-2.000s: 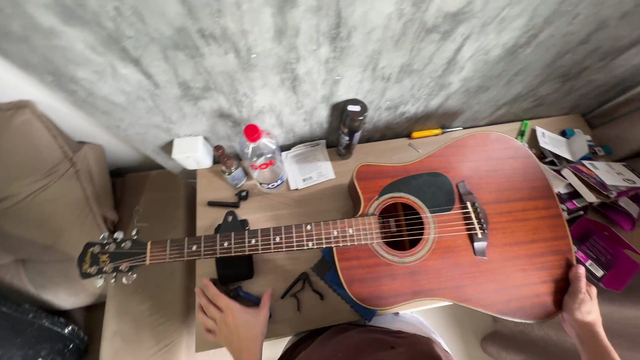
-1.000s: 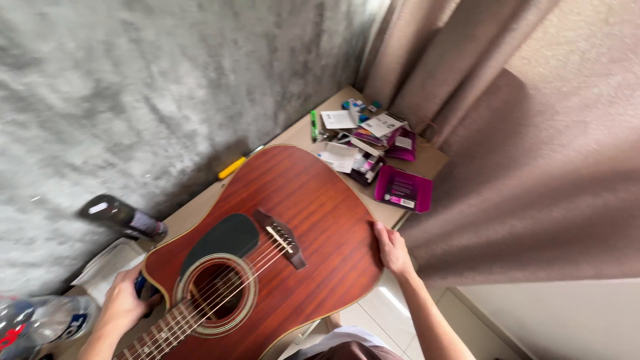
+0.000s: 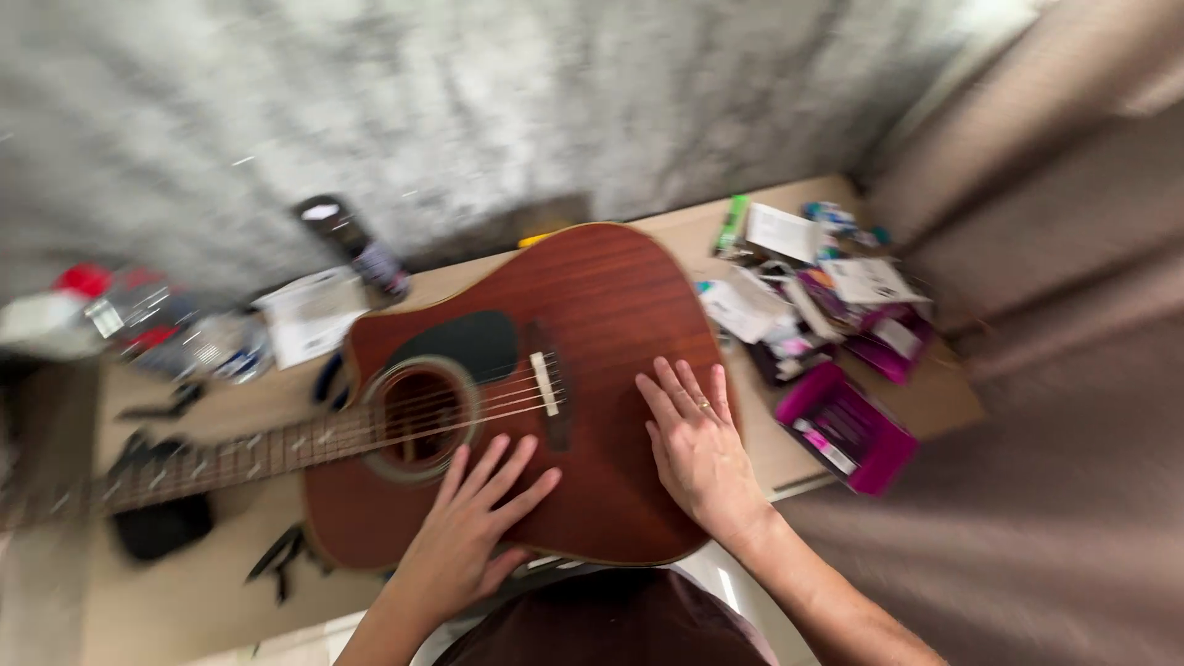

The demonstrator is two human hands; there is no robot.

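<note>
A reddish-brown acoustic guitar lies face up on a wooden desk, its neck pointing left and its lower edge near my body. My left hand rests with spread fingers on the guitar's top, just below the sound hole and strings. On the right part of the top, beyond the bridge, my right hand lies flat, palm down, a ring on one finger. Neither hand grips anything. The headstock is blurred at the left edge.
Behind the guitar stand a dark spray can, white paper and a clear plastic bottle. A yellow-handled tool is partly hidden. Purple packaging and papers crowd the right. A black capo-like clamp lies lower left.
My right hand has moved from the guitar's lower end onto its top. My left hand has left the upper side by the cutaway and now lies below the sound hole. The view has swung.
</note>
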